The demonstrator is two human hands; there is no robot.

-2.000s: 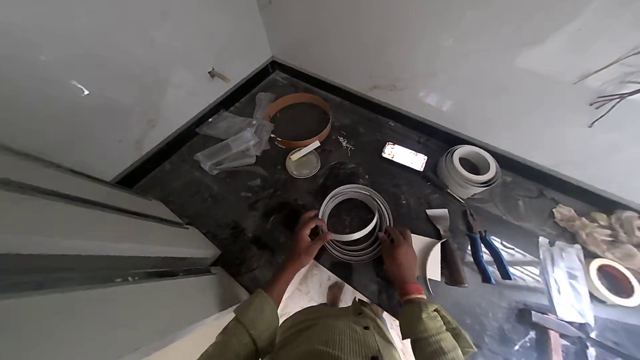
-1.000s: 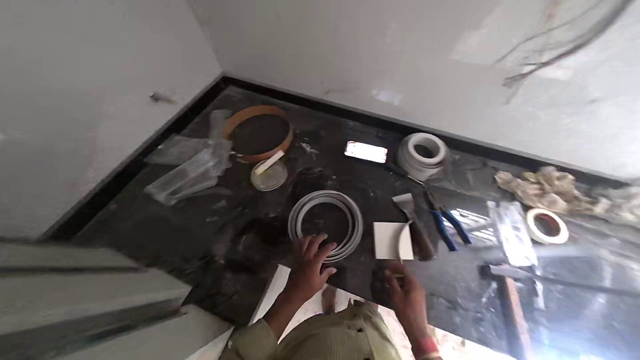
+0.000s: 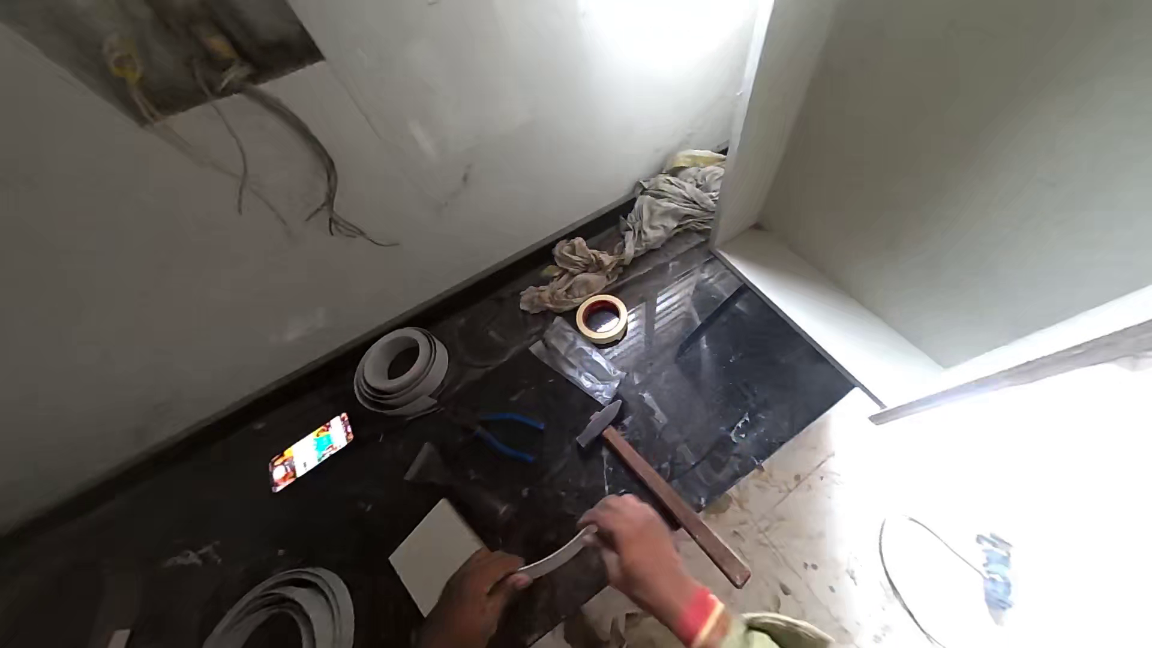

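Note:
A short curved strip of pale edging spans my two hands near the bottom centre. My left hand grips its left end, over a pale square piece. The other end is pinched in my right hand, just left of the wooden handle of a hammer. A scraper and blue-handled pliers lie beyond my hands on the black slab. At the lower left rests a loose coil of grey strip, cut off by the frame's edge.
A second strip roll and a lit phone lie to the left. Farther back are a masking tape roll, a clear plastic packet and crumpled cloth. An open cabinet borders the right. Wires hang from the wall.
My left hand has left the strip coil and now grips the short strip with my right hand. The view has swung strongly to the right.

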